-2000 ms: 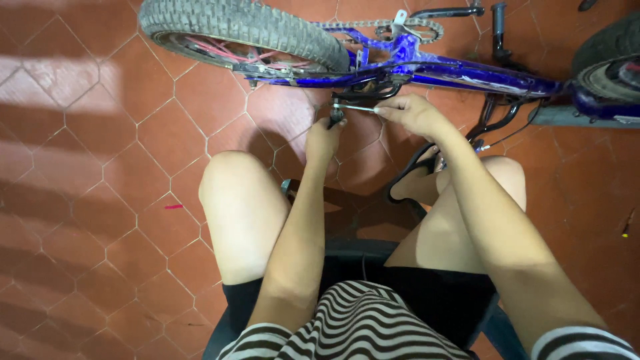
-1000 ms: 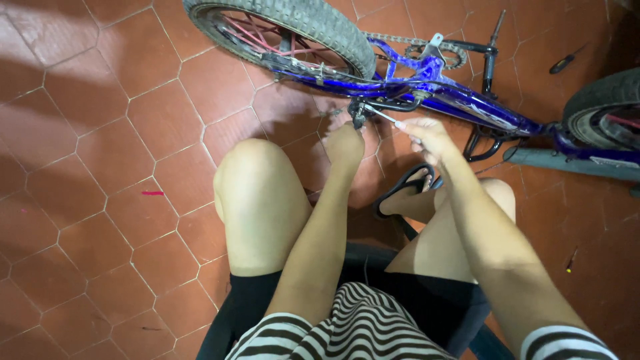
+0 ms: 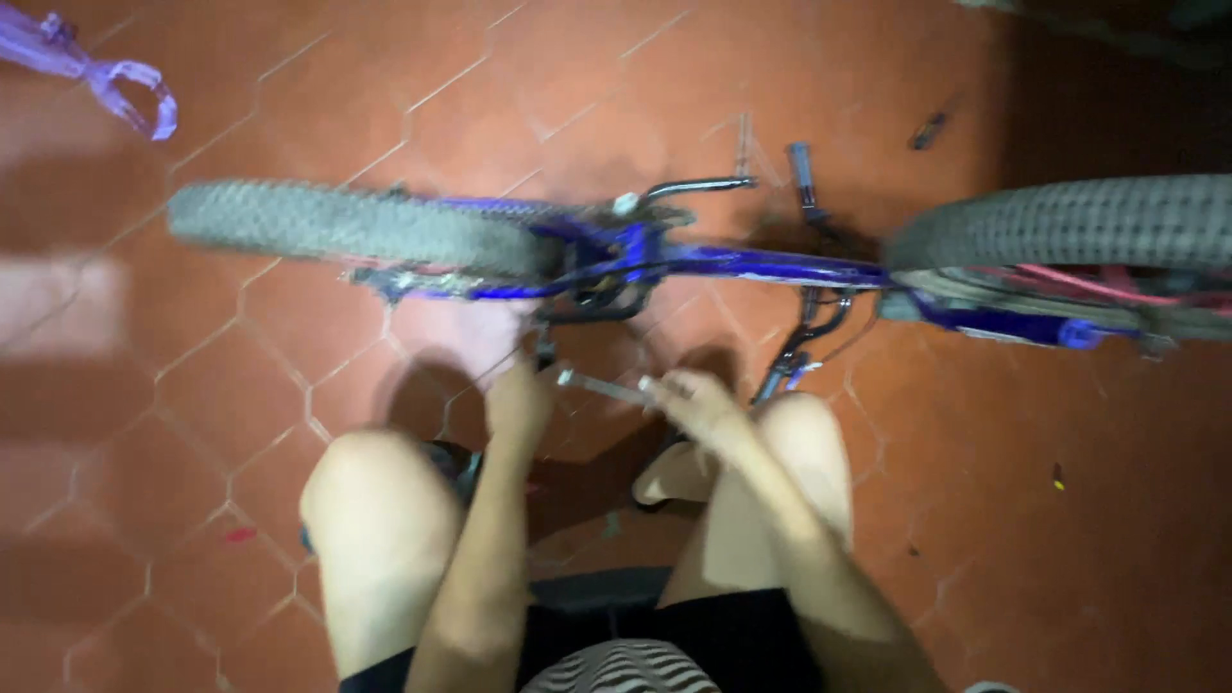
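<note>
A blue bicycle frame (image 3: 770,265) lies across the floor in front of my knees, its knobby tire (image 3: 366,231) at the left and another knobby tire (image 3: 1068,221) at the right. My left hand (image 3: 520,399) is at the dark pedal end (image 3: 546,342) of the near crank arm (image 3: 602,313), its fingers blurred and partly hidden. My right hand (image 3: 695,404) holds one end of a metal wrench (image 3: 604,387); the wrench's other end stands apart from the pedal, just right of my left hand. The far crank arm (image 3: 698,185) points right.
Handlebar parts (image 3: 794,351) lie near my right knee, with a grip (image 3: 801,178) beyond the frame. A dark tool (image 3: 929,130), possibly a screwdriver, is on the tiles at the upper right. A purple plastic bag (image 3: 125,87) is at the upper left, a small yellow-tipped item (image 3: 1059,477) at the right.
The wrench in my right hand has come away from the crank end beside my left hand. The bicycle's wheels and far crank have changed angle. The view has shifted.
</note>
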